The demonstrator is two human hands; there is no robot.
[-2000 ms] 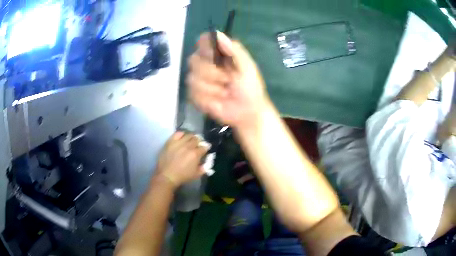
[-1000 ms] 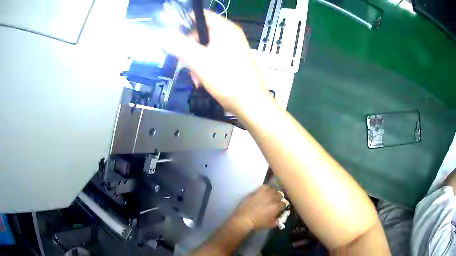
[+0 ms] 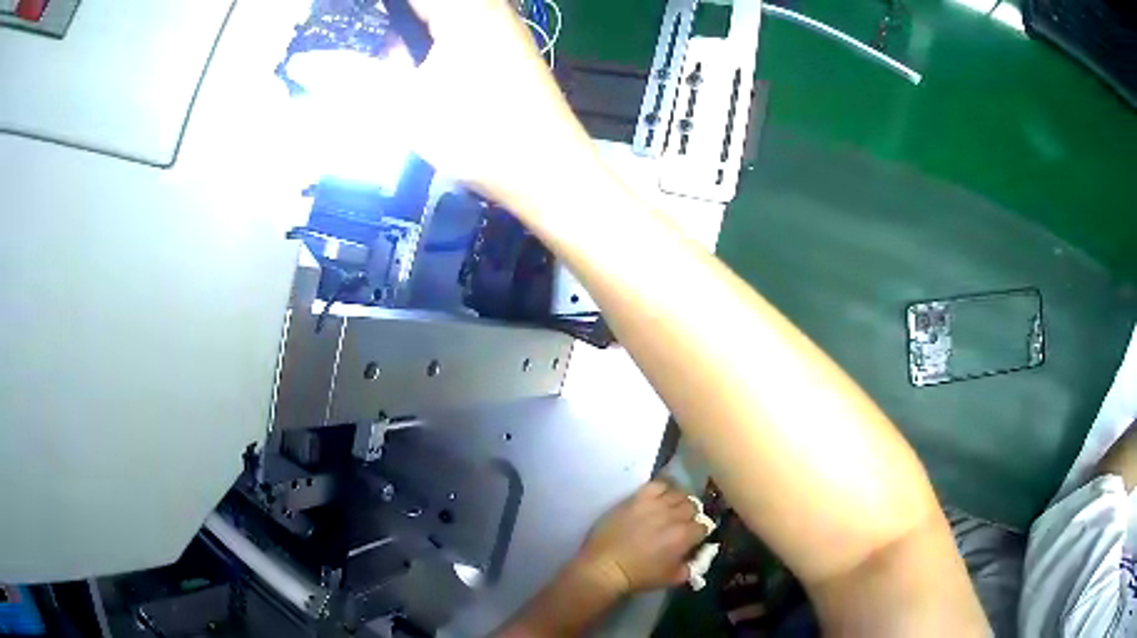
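Observation:
My right hand (image 3: 468, 94) reaches into the brightly lit machine at upper left, partly lost in glare. It holds a dark, pen-like tool (image 3: 407, 28); the tool's tip and what it touches cannot be made out. My left hand (image 3: 646, 536) is low at the machine's front edge, fingers curled, with small white coverings or a wad (image 3: 703, 551) at the fingertips. A black fixture (image 3: 511, 268) lies below my right wrist. A phone frame (image 3: 978, 337) with a shiny, speckled left end lies alone on the green mat.
A grey-white machine housing (image 3: 137, 312) fills the left. A slotted metal plate (image 3: 708, 106) stands at the machine's back right. Another person's white sleeve (image 3: 1082, 555) is at lower right. A pale tube (image 3: 848, 40) lies at the far edge.
The view has swung left to the machine. My right hand has moved from beside the mat into the lit area, then slightly further up. My left hand remains by the machine edge.

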